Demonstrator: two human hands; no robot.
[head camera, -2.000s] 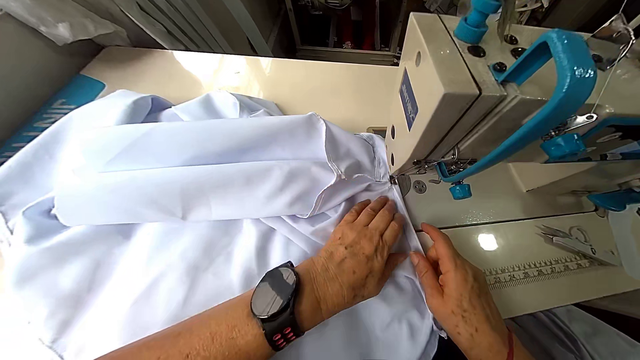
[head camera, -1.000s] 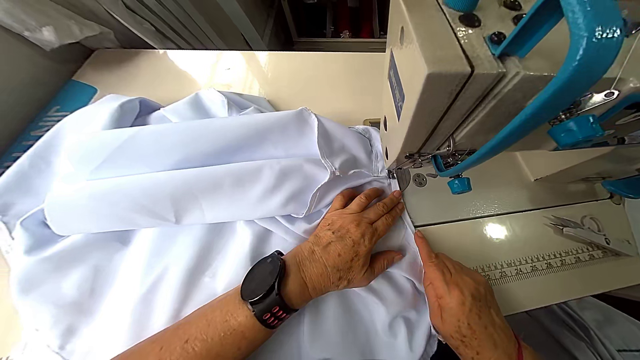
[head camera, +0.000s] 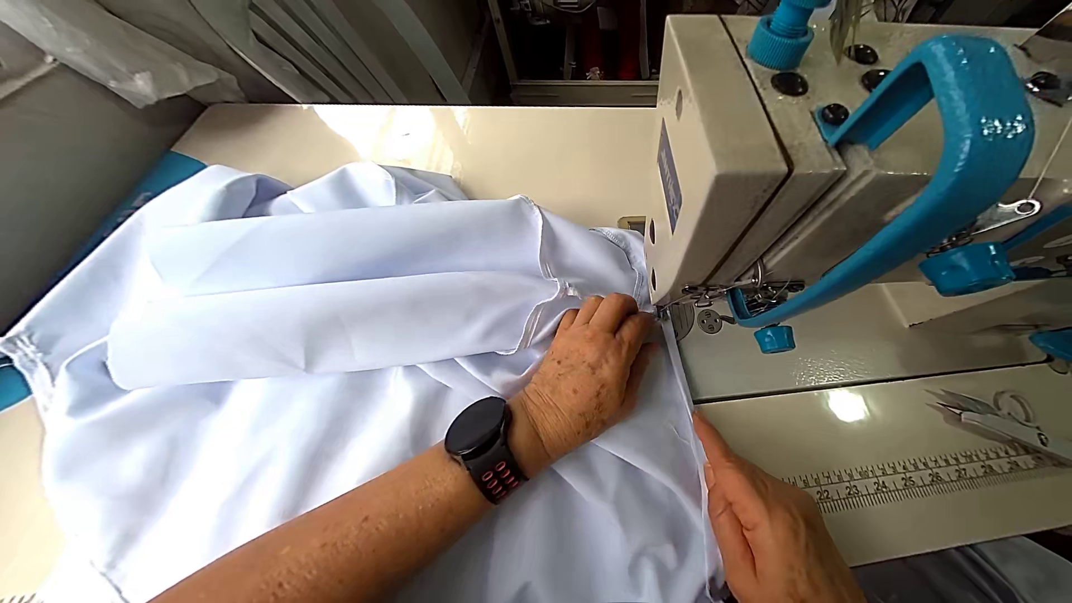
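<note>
A pale white-blue fabric garment lies spread over the bed of a sewing machine, its right edge running under the presser foot area. My left hand, with a dark watch at the wrist, presses on the cloth just below and left of the needle, fingers curled; whether they pinch cloth I cannot tell. Lower down, my right hand holds the folded right edge of the fabric between thumb and fingers. The needle tip itself is mostly hidden by the machine head.
A blue guard arm curves over the machine's front. Thread snips lie at the right, beyond a printed ruler scale on the table. Grey panels stand behind the table's far edge.
My left hand has moved up toward the needle, its fingers now more curled than a second ago. My right hand stays at the fabric's edge, a little lower. The view has shifted slightly.
</note>
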